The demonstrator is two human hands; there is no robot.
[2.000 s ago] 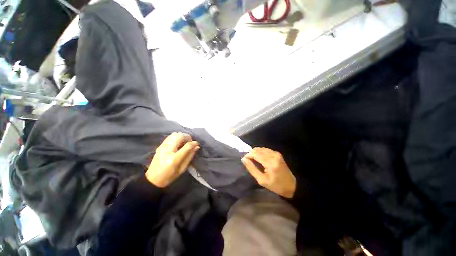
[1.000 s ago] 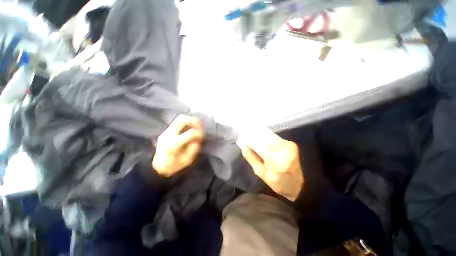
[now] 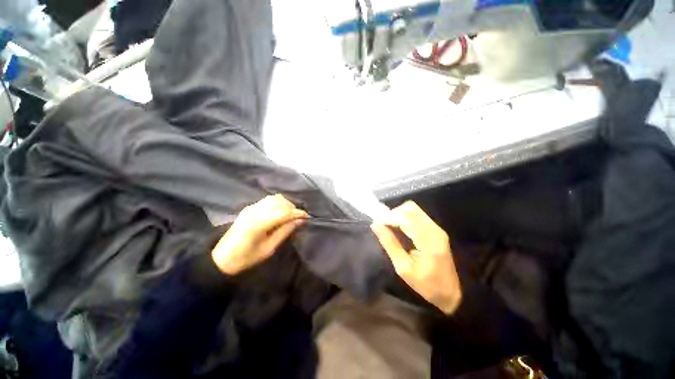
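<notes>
A large dark grey garment [image 3: 185,159] lies over the left part of the white table and hangs down across my lap. My left hand [image 3: 260,234] pinches a folded edge of it between thumb and fingertips. My right hand [image 3: 420,252] pinches the same edge a short way to the right. The edge is stretched nearly straight between the hands, just off the table's front edge, and the cloth hangs below it. Both hands are bare, and both sleeves are dark.
The sewing machine [image 3: 444,22] stands at the back, its needle area [image 3: 374,63] beyond my hands. Red-handled scissors [image 3: 450,52] and a brown tag [image 3: 459,92] lie under its arm. The table's front edge [image 3: 488,159] has a measuring strip. Dark garments [image 3: 629,222] hang at the right.
The edge between my hands is now pulled taut, with cloth hanging below it; earlier it was bunched and a white strip showed under it. My right hand has moved slightly right and down.
</notes>
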